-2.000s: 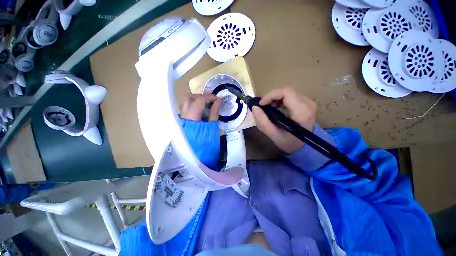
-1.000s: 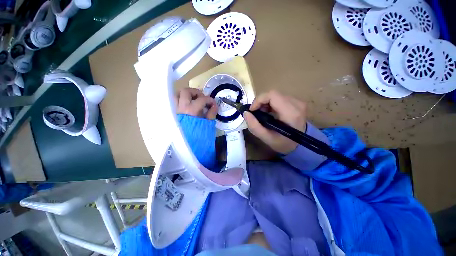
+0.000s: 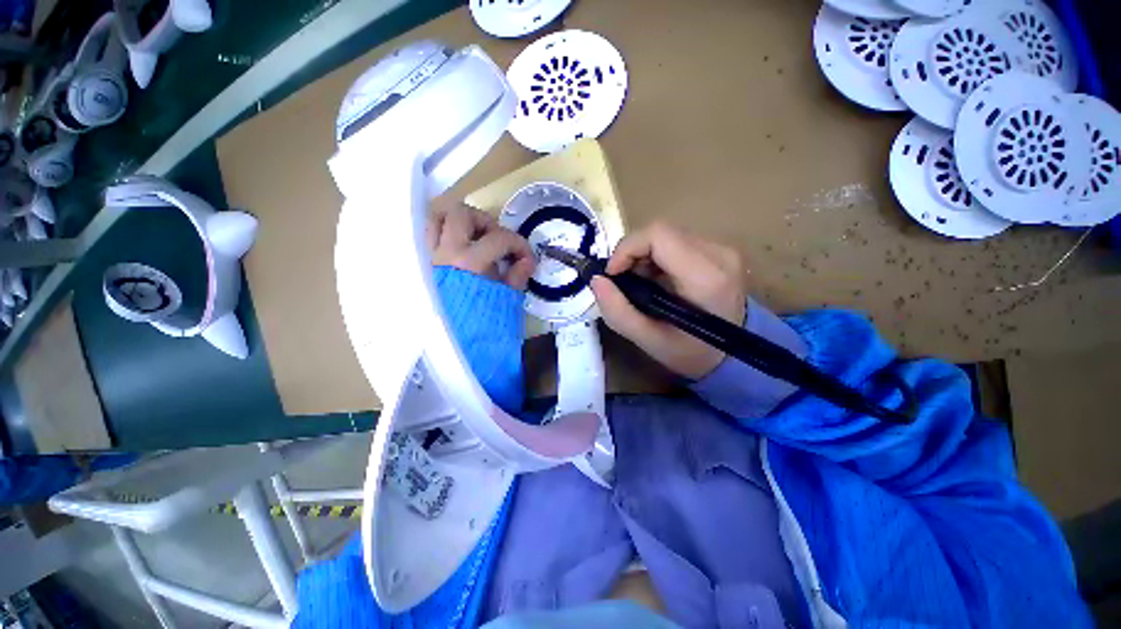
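Observation:
My right hand is shut on the black soldering iron, its metal tip over the open ear cup. The cup is a white round shell with a dark ring inside, resting on a pale yellow pad. My left hand is at the cup's left edge, fingertips pinched together near the iron tip; whether they hold a thin wire is too small to tell. The white headphone assembly curves close to the camera, partly over my left forearm. Its lower shell holds a small grey-white piece.
Slotted white discs are piled at upper right; another disc lies above the pad. A thin pale strand lies below the pile. Brown cardboard covers the bench. More headphones lie on the green surface at left.
The iron and my right hand have moved slightly left and down, bringing the tip from the cup's upper right to its left inner side. My left hand has shifted slightly.

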